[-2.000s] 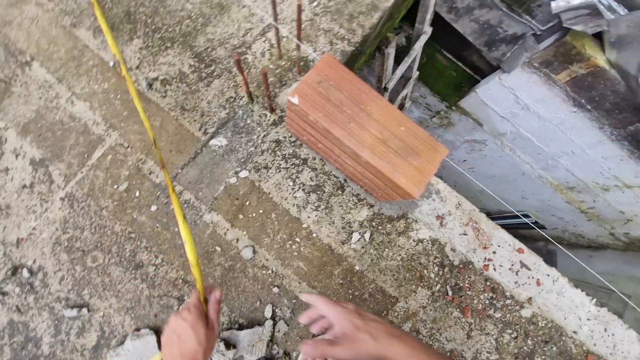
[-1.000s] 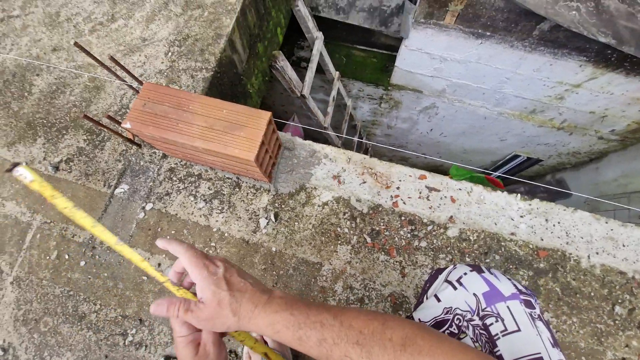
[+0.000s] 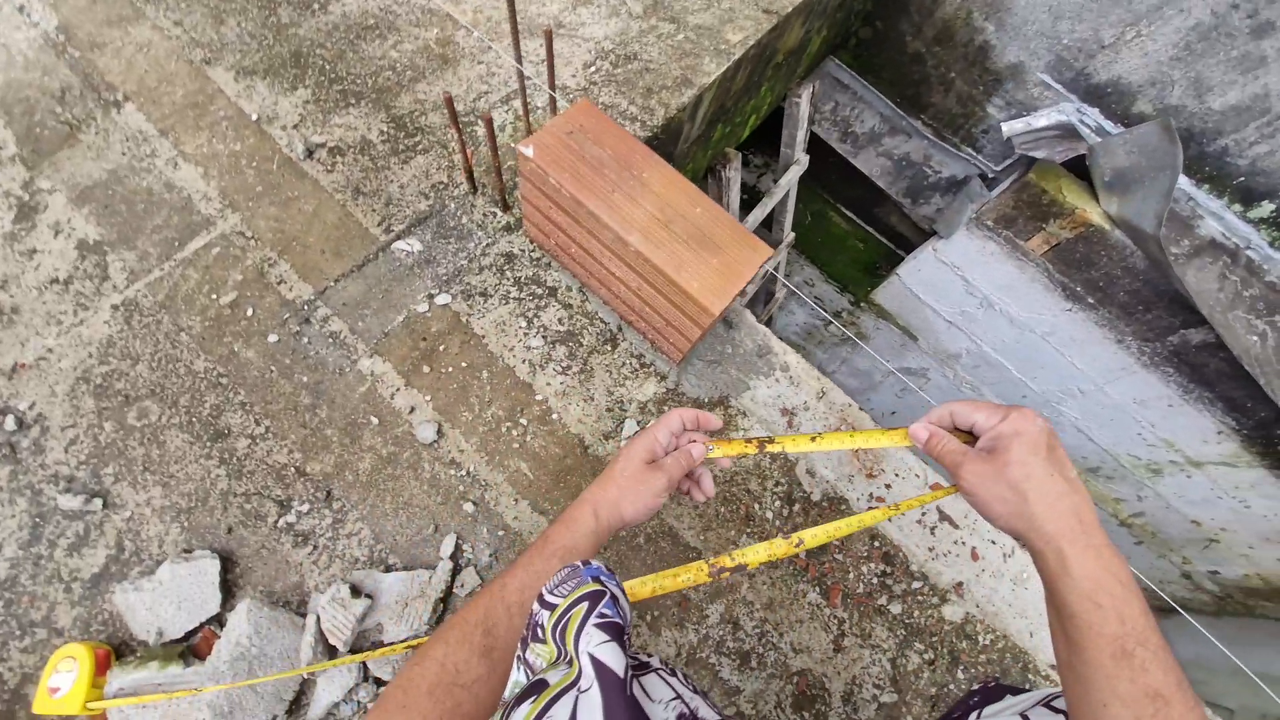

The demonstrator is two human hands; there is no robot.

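Note:
My left hand (image 3: pixel 668 462) pinches the yellow tape measure's blade (image 3: pixel 810 441) near one end, thumb against fingers. My right hand (image 3: pixel 1000 465) grips the blade where it doubles back at the right. From there the blade runs down left, passes behind my knee and left forearm, and reaches the yellow tape measure case (image 3: pixel 75 680) at the bottom left, by broken concrete. A red hollow clay brick (image 3: pixel 640 235) lies at the slab's edge above my hands, touched by neither. A white string line (image 3: pixel 850 335) shows on both sides of the brick.
Several rusty rebar rods (image 3: pixel 495 160) stand beside the brick. Concrete chunks (image 3: pixel 255 650) lie at the lower left. Past the slab edge is a drop with a wooden ladder (image 3: pixel 790 180), a pale wall (image 3: pixel 1060 380) and bent metal sheeting (image 3: pixel 1140 180).
The hands, close together on the blade one second ago, are now apart with a stretch of blade between them. The view has turned, and the tape case now shows at the lower left.

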